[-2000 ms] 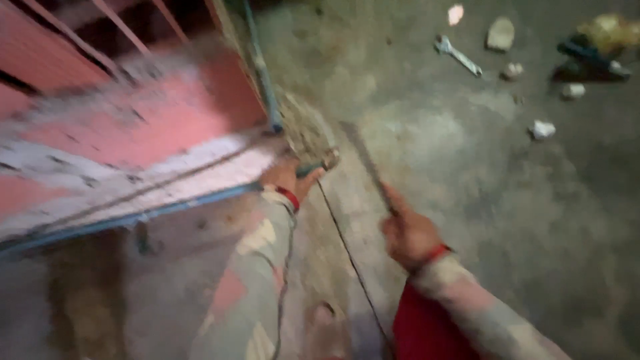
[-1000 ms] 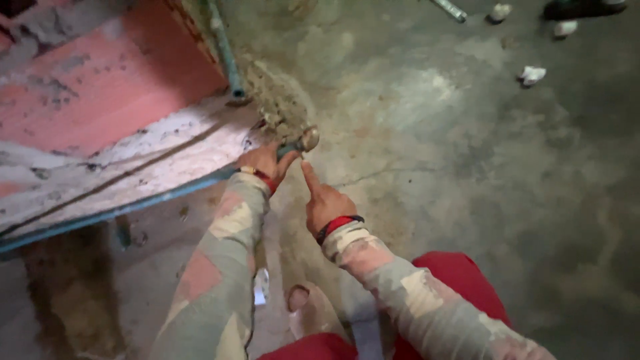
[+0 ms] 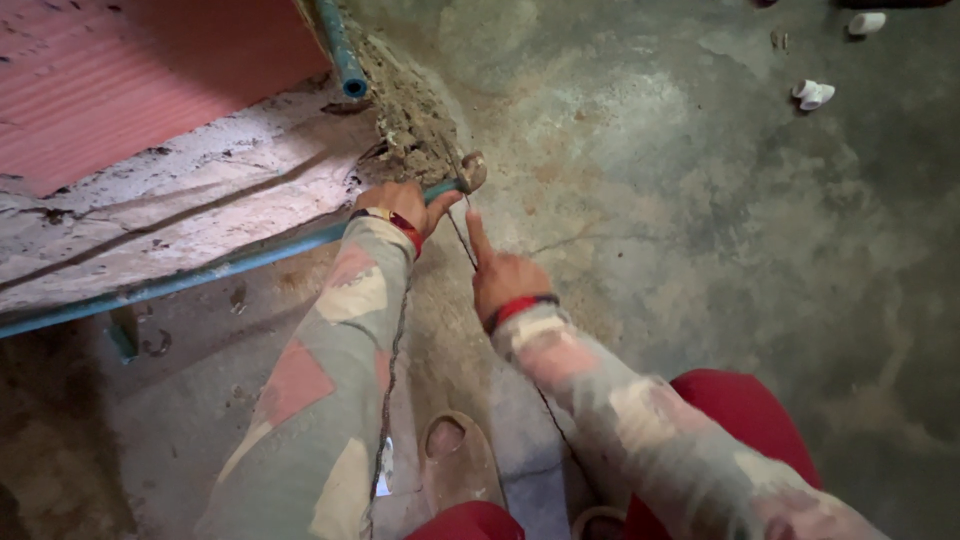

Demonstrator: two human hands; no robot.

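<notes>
A long blue plastic pipe [image 3: 247,264] runs along the foot of the pink and white wall. Around its right end my left hand [image 3: 401,208] is closed, with the thumb along the pipe. Just beyond the thumb, the pipe ends beside a brownish lump [image 3: 472,171]. A thin dark blade [image 3: 459,166] crosses the pipe there. My right hand [image 3: 506,277] is closed on the blade's near end, its index finger stretched along it; the grip itself is mostly hidden. Above, a second blue pipe [image 3: 343,52] shows its open end.
Broken mortar [image 3: 412,127] lies at the wall's corner. White pipe fittings [image 3: 813,94] rest on the concrete floor [image 3: 697,225] at the upper right. A dark cord [image 3: 388,390] hangs beside my left sleeve. My sandalled foot [image 3: 459,457] is below.
My right hand, apart from the pipe with the blade raised two seconds ago, has moved left to the pipe's end. My left hand stays on the pipe. The view is now closer.
</notes>
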